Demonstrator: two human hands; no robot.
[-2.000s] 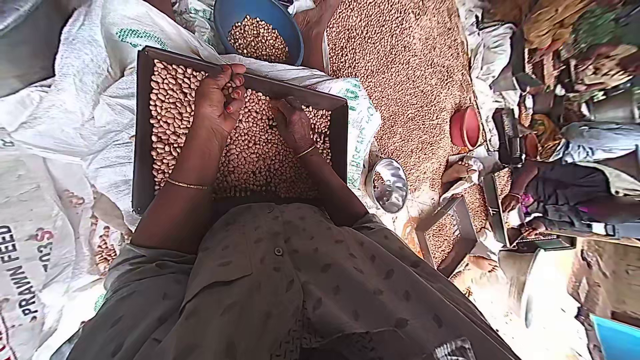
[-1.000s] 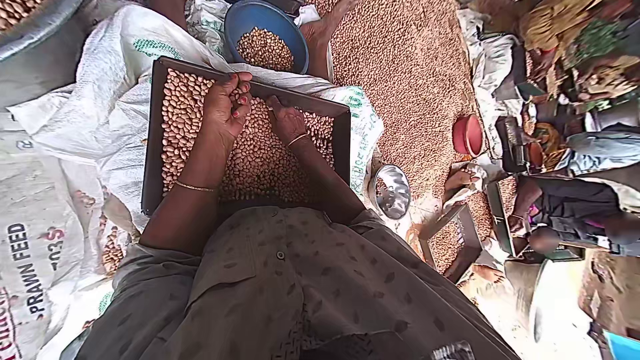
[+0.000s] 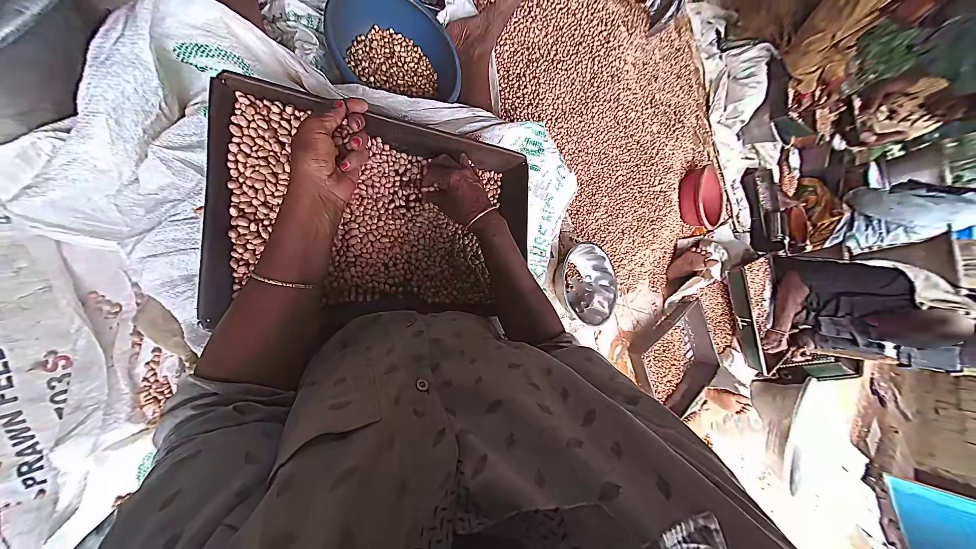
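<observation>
A dark rectangular tray (image 3: 216,191) rests at my lap, holding a layer of shelled peanuts (image 3: 255,145). My left hand (image 3: 329,145) is palm up near the tray's far edge, fingers curled around a few peanuts. My right hand (image 3: 457,185) reaches into the peanuts on the tray's right side, fingertips bent down; whether it pinches any I cannot tell. Thin bangles circle both wrists. Just beyond the tray sits a blue plastic basin (image 3: 450,65) with more peanuts in it.
White woven sacks (image 3: 137,183) lie under and left of the tray. Peanuts spread wide (image 3: 610,114) ahead on the right, beside a steel bowl (image 3: 589,284), a red bowl (image 3: 701,197) and a wooden frame (image 3: 705,343). A co-worker's hands (image 3: 785,343) are over another tray (image 3: 747,320). A bare foot is near the basin.
My right hand has shifted a little within the peanuts on the right side of the tray. My left hand stays curled near the far edge.
</observation>
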